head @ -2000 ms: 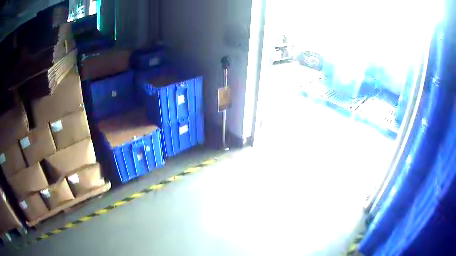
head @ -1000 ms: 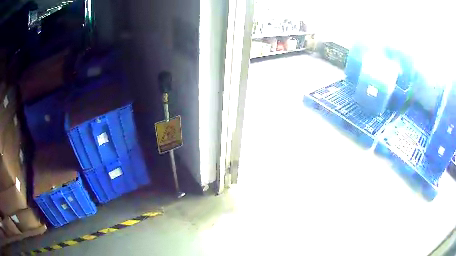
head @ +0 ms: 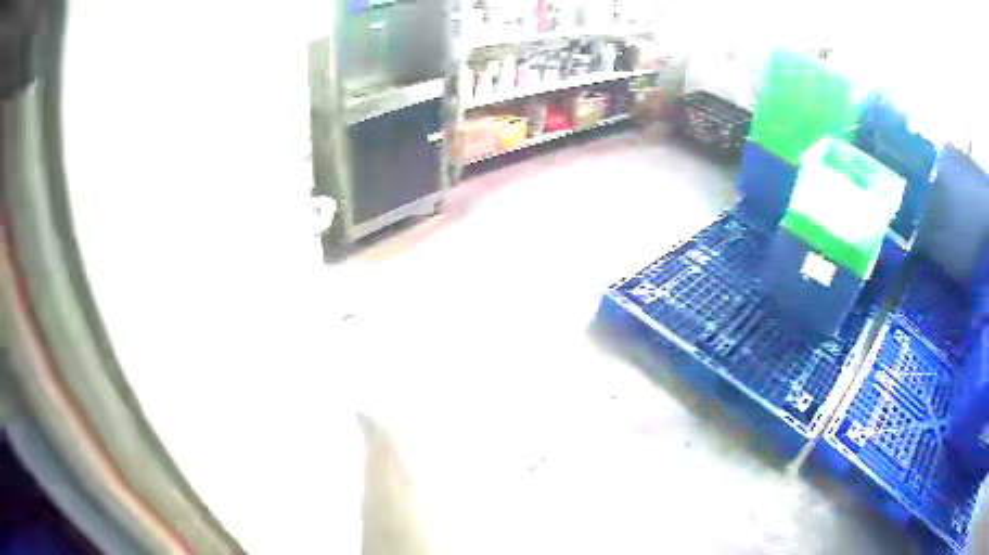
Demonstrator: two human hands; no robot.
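Neither of my hands can be made out. A blurred tan shape (head: 390,499) rises from the bottom edge; I cannot tell what it is. A blue plastic pallet (head: 716,314) lies on the floor at the right. A bright green crate (head: 830,222) with a pale top sits on a blue crate (head: 813,293) with a white label, on that pallet. A second blue pallet (head: 906,379) lies beside it at the right.
Shelves (head: 564,92) with crowded bottles and coloured bins stand at the back. A dark-panelled cabinet (head: 396,163) is left of them. Another green crate (head: 797,103) stands behind. A curved door edge (head: 81,325) runs down the left. The floor is overexposed.
The view has moved through the doorway. The cartons, blue totes and sign post have left the picture; the pallets, crates and shelves appear larger and clearer, and the cabinet now shows.
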